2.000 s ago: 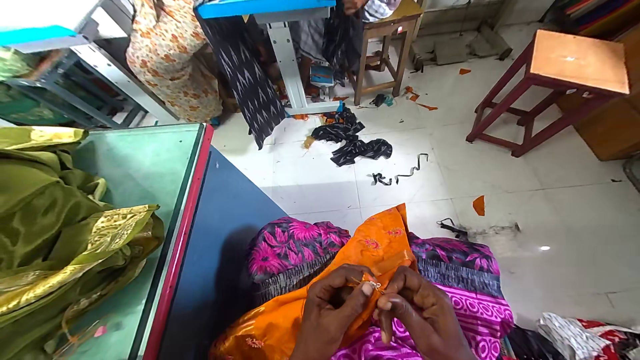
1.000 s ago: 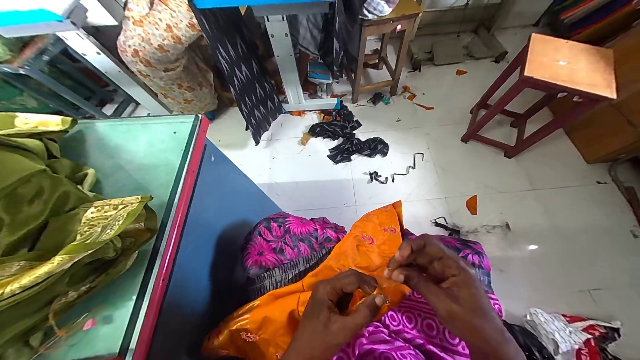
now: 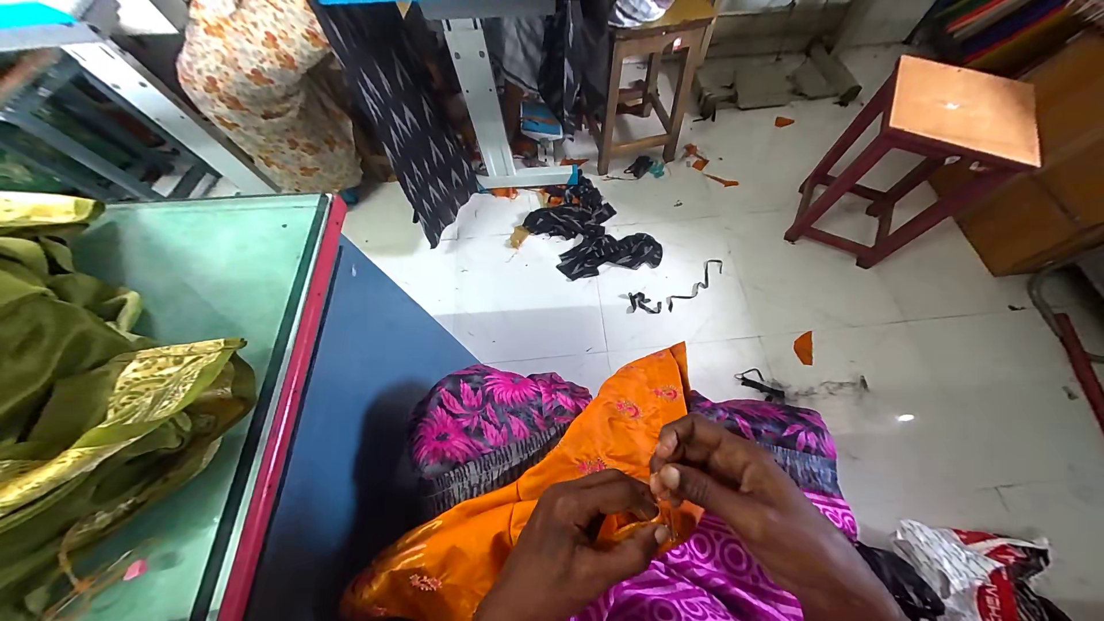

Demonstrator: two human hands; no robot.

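Orange embroidered fabric (image 3: 552,466) lies across the lap, over purple and black patterned clothing (image 3: 492,401). My left hand (image 3: 586,535) pinches an edge of the orange fabric between thumb and fingers. Just above and to the right of it, my right hand (image 3: 733,483) has its thumb and index fingertips pressed together close to the fabric edge. Whatever is between those right fingertips is too small to make out.
Green and gold fabric (image 3: 112,388) is heaped on a glass-topped table (image 3: 285,336) at left. A wooden stool (image 3: 962,112) stands at upper right. Black cloth scraps (image 3: 595,233) lie on the tiled floor. A person in floral clothing (image 3: 259,86) is at upper left.
My right hand was raised slightly away from the left about a second ago; its fingertips are now closer to the fabric edge. Two seconds ago both hands were together at the fabric.
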